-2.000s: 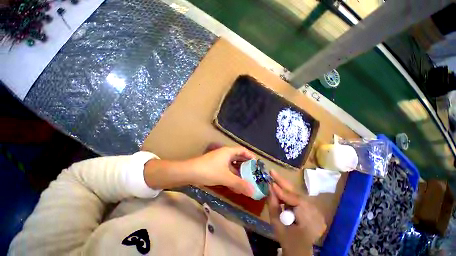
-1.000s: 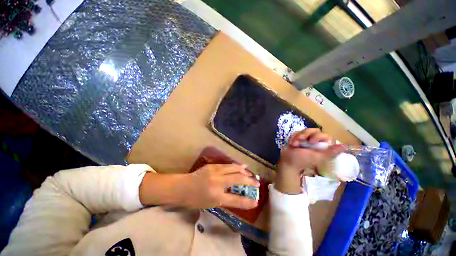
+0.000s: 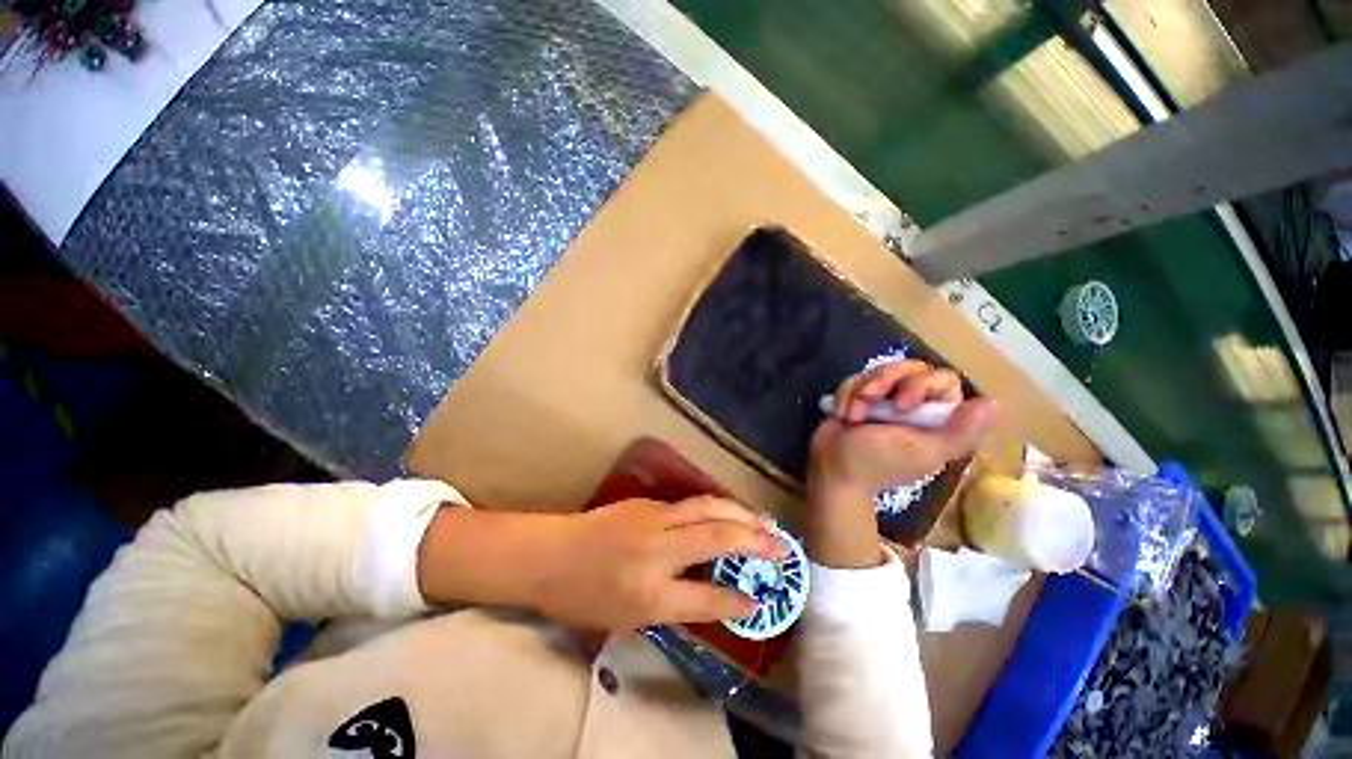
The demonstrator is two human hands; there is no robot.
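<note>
My left hand (image 3: 653, 564) holds a pale teal spoked wheel (image 3: 765, 581) by its left side, over the red-brown fixture (image 3: 653, 475). The wheel's spoked face is turned up. My right hand (image 3: 900, 430) is over the black tray (image 3: 764, 334), closed around the pale handle of a thin tool (image 3: 916, 414) whose end points left. The loose white parts (image 3: 899, 494) in the tray are partly hidden by my right hand and wrist.
A cream pot with white top (image 3: 1050, 527), a folded white tissue (image 3: 971, 589) and a clear bag (image 3: 1142, 519) lie right of the tray. A blue bin (image 3: 1050, 653) of dark parts stands at the right. Bubble wrap (image 3: 371, 223) covers the left. Spoked wheels (image 3: 1091, 313) sit on the green belt.
My right hand has moved with the tool from the wheel up to the tray. The wheel in my left hand has moved over the fixture and now lies face up.
</note>
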